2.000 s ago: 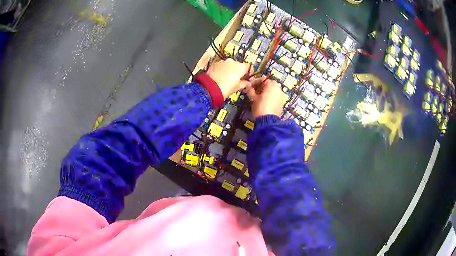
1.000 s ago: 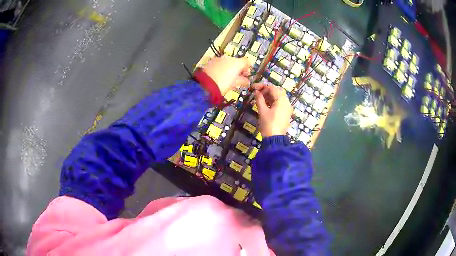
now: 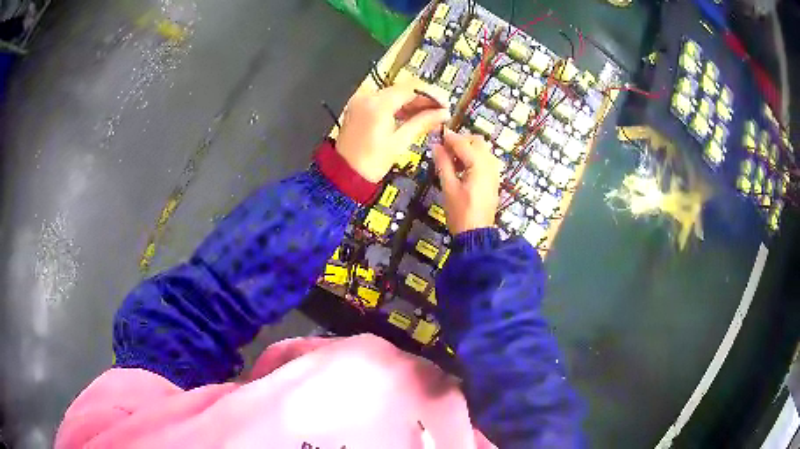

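Small circuit boards with yellow and grey-white parts stand in tight rows in a shallow tan-edged tray [image 3: 572,203]. My left hand [image 3: 375,123] is over the tray's left side, thumb and forefinger bent together; whether a wire is between them is too small to tell. My right hand [image 3: 471,180] is just right of it over the middle rows, fingertips pinched at a thin dark lead wire [image 3: 444,131]. The fingertips of both hands are close together. The boards under my hands are hidden. Red lead wires [image 3: 537,118] lie across the far and middle rows.
A shiny yellow tape patch [image 3: 658,195] is on the dark green bench right of the tray. More boards [image 3: 702,101] lie on dark sheets at the far right. A green crate edge [image 3: 373,19] shows beyond the tray. A white line curves along the lower right. Grey floor is at left.
My left hand has turned, its wrist shifting down and left, and its fingers have opened out from the boards. My right hand has moved slightly left and up, its fingertips nearer my left hand.
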